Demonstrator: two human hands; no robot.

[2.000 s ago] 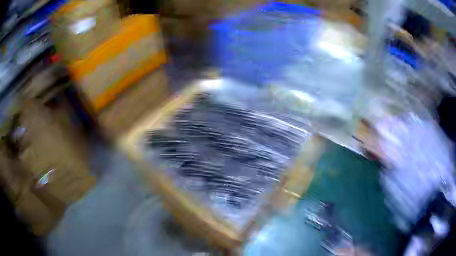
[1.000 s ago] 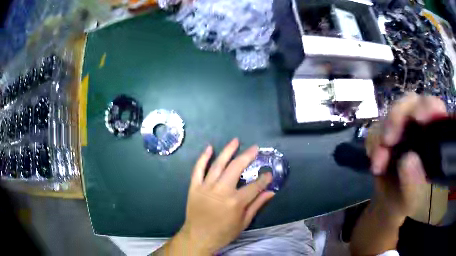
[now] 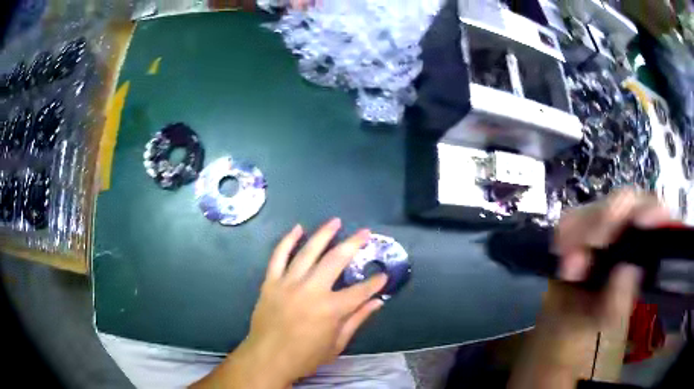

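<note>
A ring board [image 3: 386, 260], dark with silvery glare, lies flat on the green mat [image 3: 304, 152]. My left hand [image 3: 312, 292] is spread beside it, with fingertips over its left part and the thumb near its centre hole. My right hand [image 3: 601, 235] is blurred and closed around the black electric screwdriver [image 3: 525, 251], which lies sideways with its narrow end pointing left, apart from the board. The screw feeder [image 3: 495, 178] stands just behind the screwdriver. A pale disc [image 3: 231, 191] and a dark ring board [image 3: 174, 156] lie at the left of the mat.
A heap of clear plastic pieces [image 3: 358, 45] stands at the back centre. A blister tray with dark rings [image 3: 46, 137] sits in a carton [image 3: 46, 257] along the left. Tangled ring assemblies [image 3: 609, 137] lie right of the feeder. Yellow tape [image 3: 113, 140] marks the mat's left edge.
Since the blurred first view, the camera has turned to the mat. Over the last second, the view has shifted somewhat; my left hand remains at the board and my right hand still holds the screwdriver.
</note>
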